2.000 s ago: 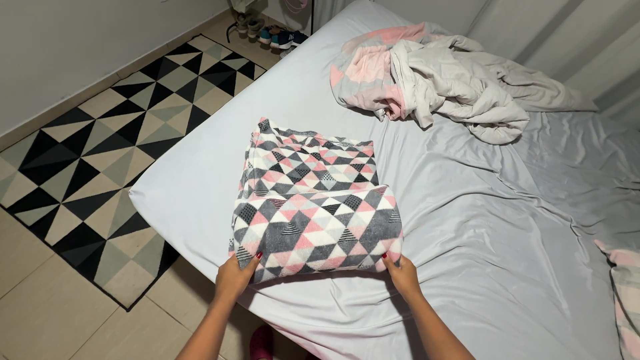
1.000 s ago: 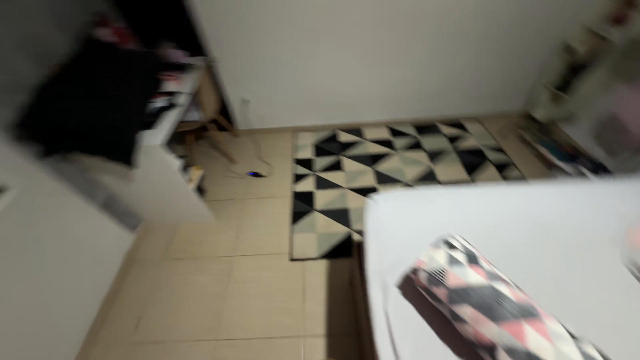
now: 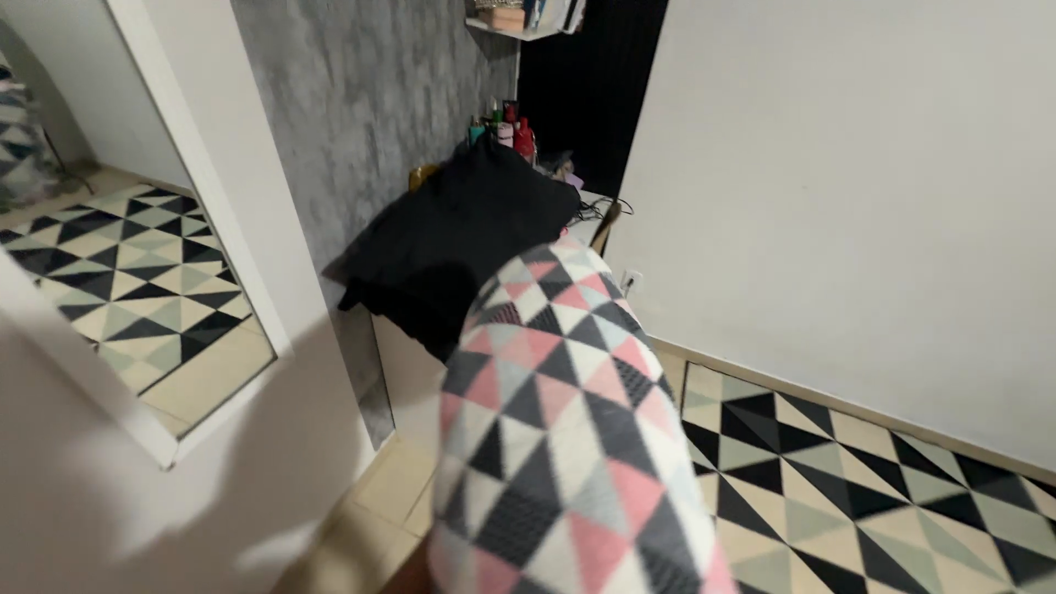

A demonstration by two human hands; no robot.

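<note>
The folded fleece blanket (image 3: 561,412) with pink, white and grey triangles rises from the bottom edge into the middle of the view, off the floor. Its far end overlaps the lower right part of a black pillow (image 3: 470,239), which lies on a white desk; whether they touch I cannot tell. A small dark piece of what looks like my forearm shows at the blanket's lower left edge. Neither of my hands can be seen, so their hold on the blanket is hidden.
Bottles (image 3: 524,139) and cables (image 3: 596,208) are on the desk behind the pillow. A white-framed mirror (image 3: 115,264) is at the left. A triangle-patterned rug (image 3: 858,487) lies on the tiled floor at the right, along the white wall (image 3: 841,190).
The blanket, on the bed in both earlier frames, is now up off it near the desk. The view has swung far left, and the bed and both hands seen earlier are out of sight.
</note>
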